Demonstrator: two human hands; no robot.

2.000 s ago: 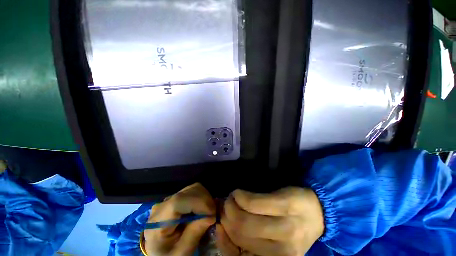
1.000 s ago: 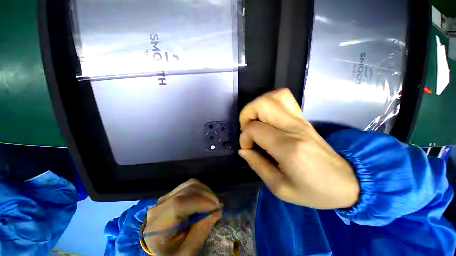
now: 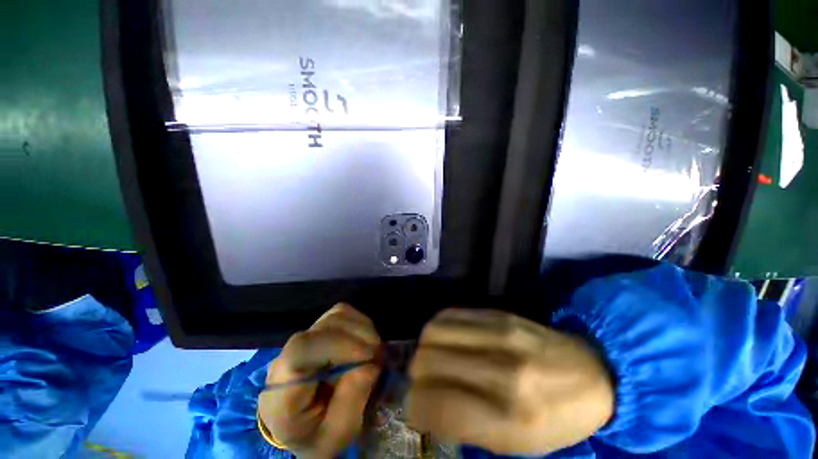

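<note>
A silver tablet (image 3: 296, 206) lies back up in the left pocket of the black foam tray (image 3: 161, 296). A clear sleeve (image 3: 242, 81) covers its upper part. The camera module (image 3: 404, 240) is at its lower right corner, with one lens spot darker and larger than the others. My left hand (image 3: 323, 381), bare, pinches a narrow blue strip (image 3: 291, 381) below the tray's near edge. My right hand (image 3: 507, 381), bare and blurred, is beside it with the fingers curled; its fingertips are hidden, so I cannot tell if it holds anything.
A second tablet (image 3: 619, 170), wholly in clear film, lies in the right pocket. The green bench (image 3: 63, 134) runs under the tray. A white scrap (image 3: 791, 139) and a small orange-red piece (image 3: 763, 178) are at the right. Another person's blue sleeve (image 3: 67, 376) is at the lower left.
My right hand reached to the camera module and has come back down beside my left hand. One lens spot now looks darker and larger. The tray has shifted slightly right in view.
</note>
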